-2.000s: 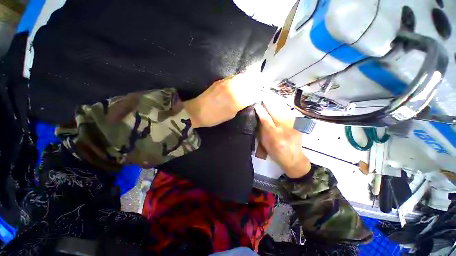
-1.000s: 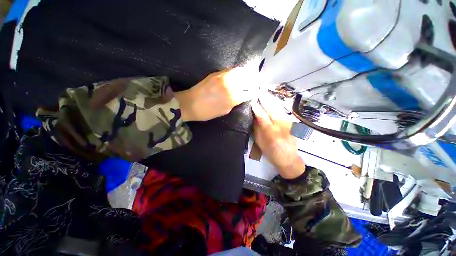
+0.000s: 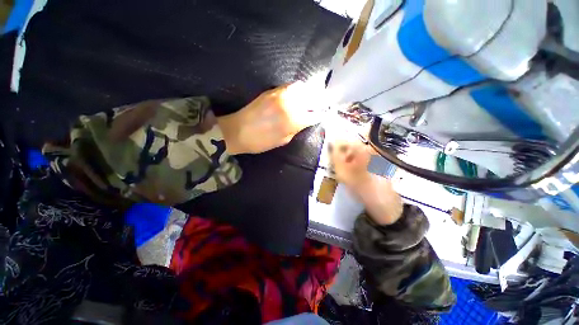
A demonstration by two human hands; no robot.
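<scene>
A large black garment panel point(image 3: 159, 57) covers the left of the table and hangs over its front edge. The white sewing machine point(image 3: 438, 57) with blue stripes stands at the right. My left hand point(image 3: 266, 120) lies on the panel beside the needle area; its fingers are lost in the lamp glare. My right hand point(image 3: 352, 155) is just right of the panel's edge, below the needle area, blurred, with fingers curled and partly washed out. Whether it touches cloth cannot be told. The needle and presser foot are hidden by glare.
Green scissor handles point(image 3: 466, 168) lie behind the machine's dark curved rim at right. A tan tape patch point(image 3: 327, 189) is on the table near the marked front edge point(image 3: 330, 233). Dark and white scraps point(image 3: 492, 247) lie at far right, above a blue crate point(image 3: 470, 301).
My right hand has turned and lifted off the panel's edge, its fingers now curled. My left hand stays nearly in place on the panel. The view has shifted slightly.
</scene>
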